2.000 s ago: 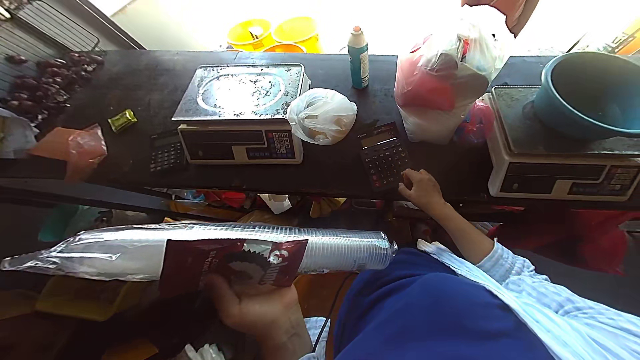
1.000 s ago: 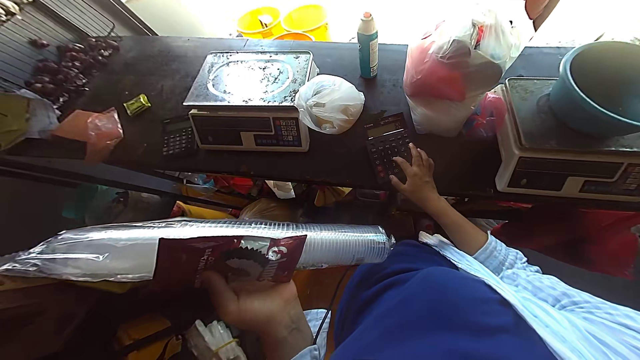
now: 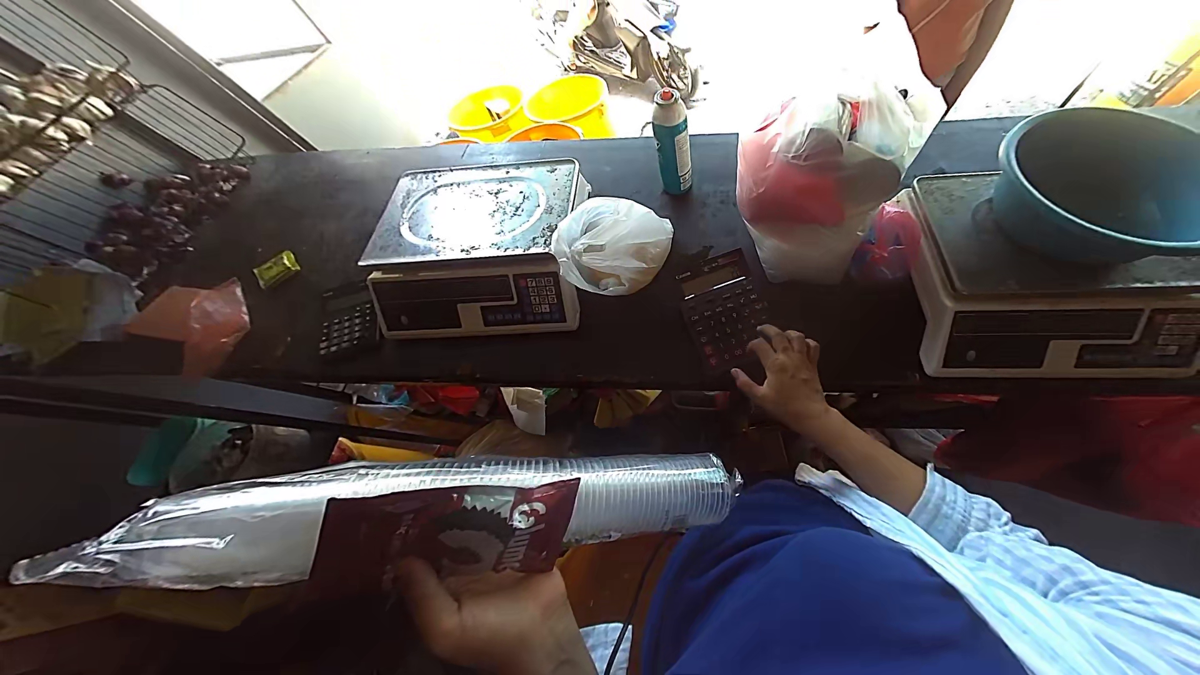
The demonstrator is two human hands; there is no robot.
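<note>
My left hand (image 3: 497, 609) holds a long plastic sleeve of stacked clear cups (image 3: 647, 497) together with a dark red printed packet (image 3: 450, 530), which lies against the sleeve. At the counter's front edge, my right hand (image 3: 787, 375) hovers at or touches the lower right keys of a black calculator (image 3: 724, 309), fingers spread and holding nothing. Left of that calculator is a tied white plastic bag (image 3: 614, 246), beside a weighing scale (image 3: 473, 253). A second calculator (image 3: 347, 321) lies at the scale's left side.
Behind stand a teal spray can (image 3: 672, 145) and a full plastic bag (image 3: 811, 187). A blue-grey basin (image 3: 1078, 220) rests on another scale (image 3: 1041, 328) at right. Pink plastic (image 3: 216, 319), a small yellow packet (image 3: 277, 269) and dark red onions (image 3: 169, 216) lie left.
My right hand has shifted from the calculator's lower corner up over its keys, then back down toward the lower right. My left hand keeps its hold on the cup sleeve and packet.
</note>
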